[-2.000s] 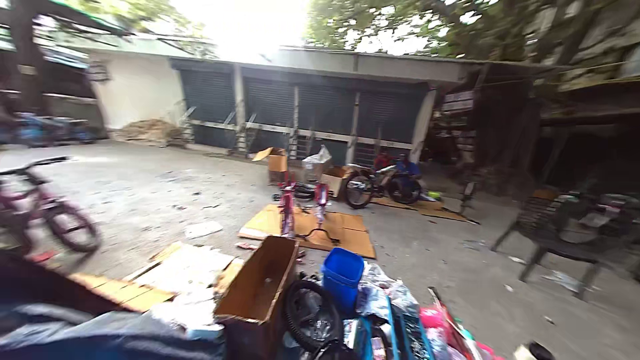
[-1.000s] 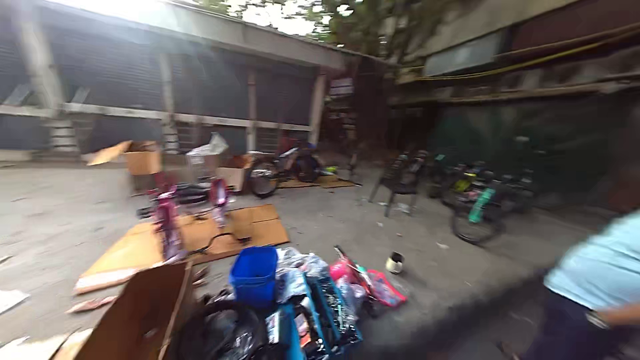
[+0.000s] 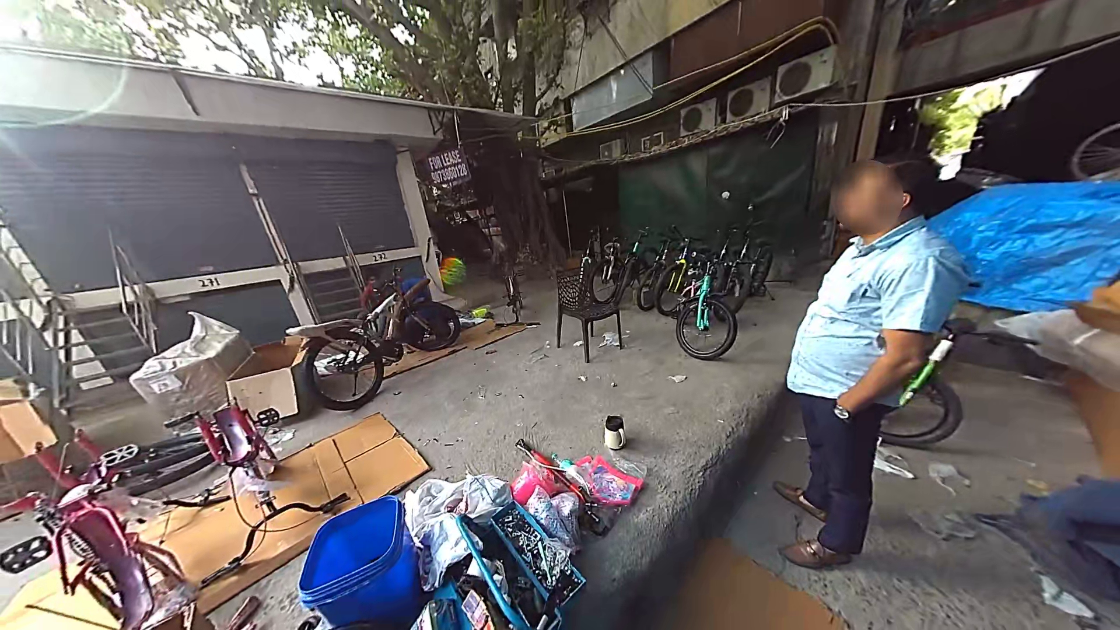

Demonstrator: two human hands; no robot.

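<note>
Neither my left hand nor my right hand shows in the head view. At the bottom centre an open blue toolbox (image 3: 529,551) holds many small metal parts and tools. Left of it stands a blue plastic bucket (image 3: 359,556). Plastic bags (image 3: 459,507) and a pink packet (image 3: 608,481) lie just behind the toolbox. Two pink-red bicycle frames (image 3: 105,542) rest at the lower left on flattened cardboard (image 3: 367,451). A black handlebar (image 3: 262,525) is beside them.
A person in a light blue shirt (image 3: 875,306) stands at right, below a raised concrete edge (image 3: 744,455). A dark plastic chair (image 3: 588,302), a kettle-like jug (image 3: 614,432), parked bicycles (image 3: 704,319), an electric-looking bicycle (image 3: 376,341) and cartons (image 3: 267,381) stand farther back.
The view has swung far to the right. The standing person, only partly in view at the right edge a second ago, now shows in full.
</note>
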